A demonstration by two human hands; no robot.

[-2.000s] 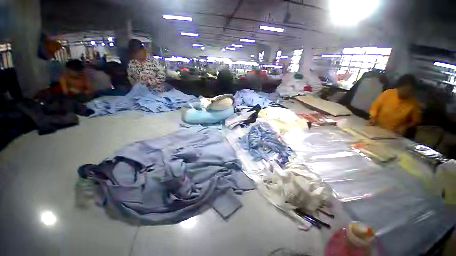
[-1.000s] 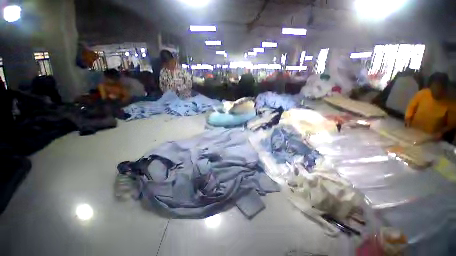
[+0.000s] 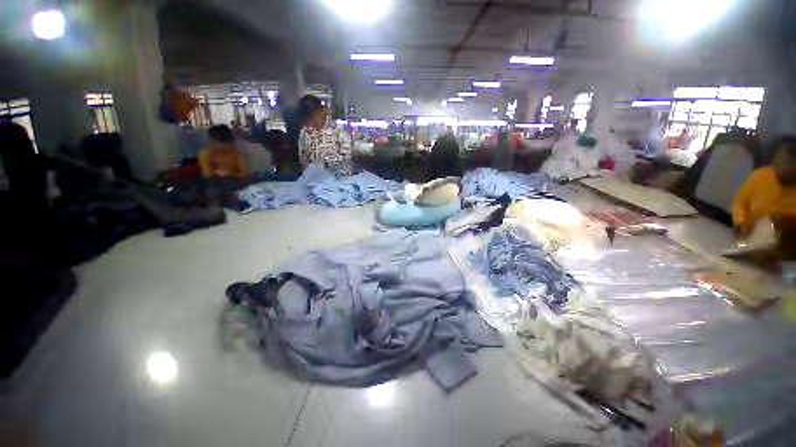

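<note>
A blue-grey garment (image 3: 375, 306) lies crumpled on the glossy white table (image 3: 183, 306) in front of me, with a dark part at its left end. A tangled heap of blue fabric strips (image 3: 519, 266) lies to its right. A crumpled white cloth (image 3: 593, 349) lies nearer, with thin dark sticks (image 3: 615, 410) at its near edge. The top of the bottle (image 3: 696, 431), orange and blurred, is cut off by the bottom edge. Neither of my hands is in view.
Clear polybags (image 3: 672, 323) lie at the right. A light-blue cushion (image 3: 417, 211) and light-blue garments (image 3: 319, 189) lie on the far side. Dark garments (image 3: 113, 209) are piled at the left. Cardboard (image 3: 637, 194) lies far right. A person in orange (image 3: 765, 202) stands at the right; others are behind the table.
My view has turned left, so the table's things appear further right. The bottle has slid mostly out at the bottom edge. The garment lies as before.
</note>
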